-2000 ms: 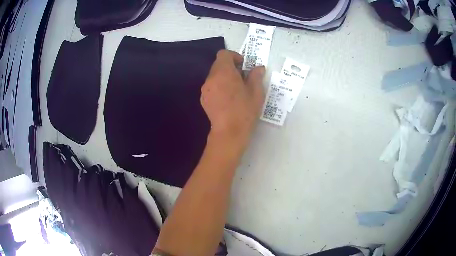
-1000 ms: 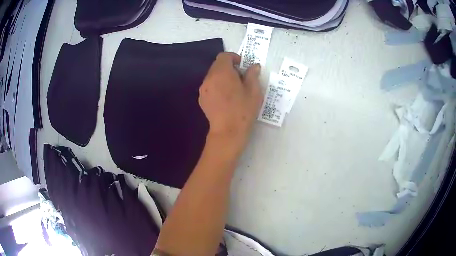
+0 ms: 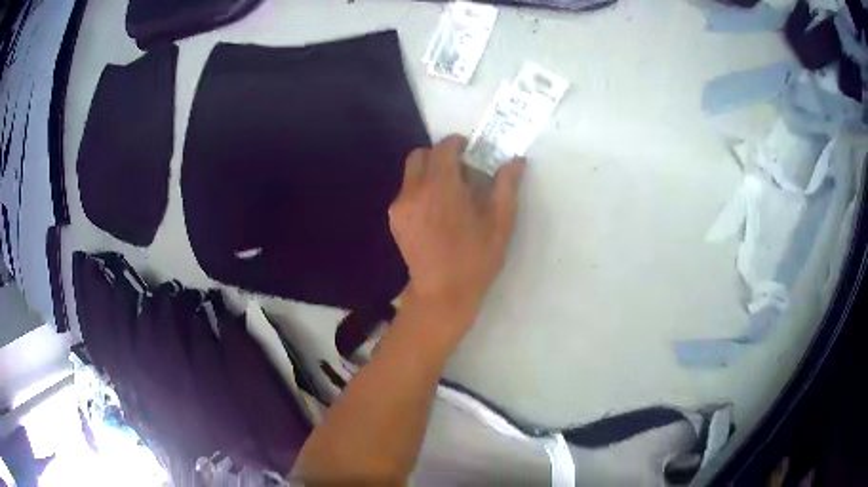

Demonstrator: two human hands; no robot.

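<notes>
My left hand (image 3: 457, 224) reaches in from the bottom centre, back up. Its fingertips and thumb close on the lower end of overlapping white bundle tickets (image 3: 519, 109), which lie tilted on the table; the fingertips are partly hidden. More white tickets (image 3: 461, 40) lie just above, near the large dark panel (image 3: 295, 162). That panel lies flat left of my hand, with a small white mark near its lower edge. A smaller dark panel (image 3: 127, 147) lies further left. My right hand is not in view.
Gathered dark pieces (image 3: 181, 352) bunch at the lower left. Dark stacks (image 3: 186, 19) are cut off by the top edge. Pale blue and white scraps (image 3: 780, 209) trail down the right side. Dark and white pieces (image 3: 628, 426) lie along the bottom.
My left hand has left the upper tickets and moved down-right to the other tickets, which now overlap more and tilt further. The view has shifted, showing more of the bottom pieces.
</notes>
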